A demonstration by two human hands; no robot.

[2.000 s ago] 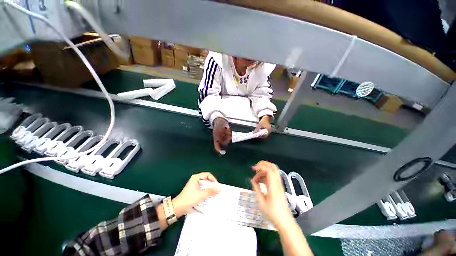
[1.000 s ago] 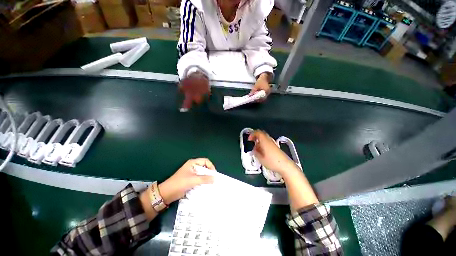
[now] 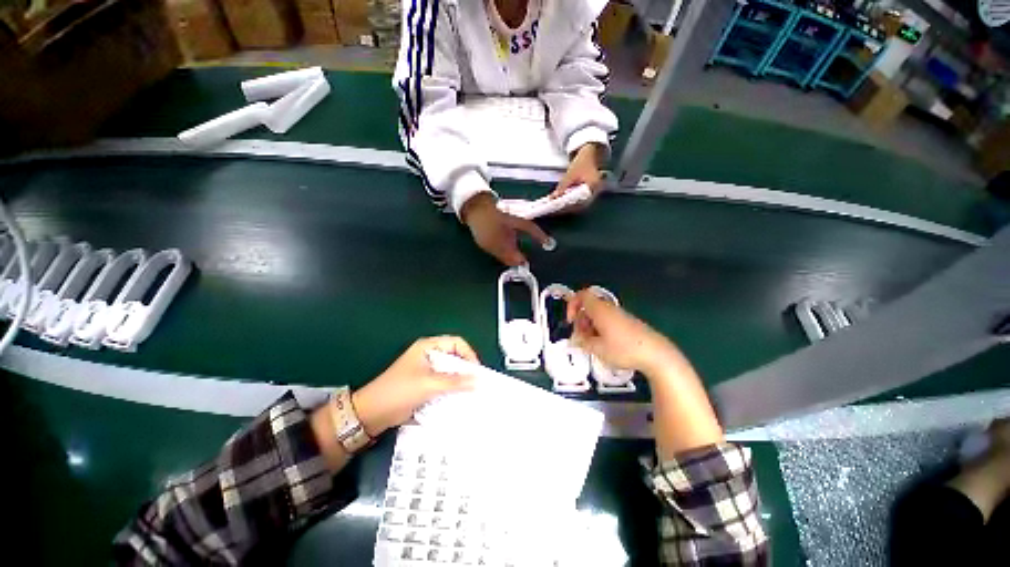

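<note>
My left hand (image 3: 426,377) grips the near-left corner of a white label sheet (image 3: 521,426), whose upper face shows no marks. Other label sheets (image 3: 426,515) with rows of small marks lie beneath it. Three white loop-shaped product units stand in a row on the green belt. The left unit (image 3: 519,332) and the middle unit (image 3: 568,363) show clearly. My right hand (image 3: 609,332) is over the middle and right units, fingers bent at the upper part of the loops. Whether it holds a label or a unit cannot be seen.
A person opposite (image 3: 509,133) holds a white strip (image 3: 548,203) and reaches toward the left unit. More units (image 3: 138,305) lie at the left and at the right (image 3: 822,321). A slanting metal post (image 3: 864,332) and bubble wrap (image 3: 831,487) are at right. Folded white pieces (image 3: 271,107) lie behind.
Three units now lie before me, where two showed a second ago. The other person's hand has moved right, to the left unit. My right hand has shifted slightly right; my left keeps its hold.
</note>
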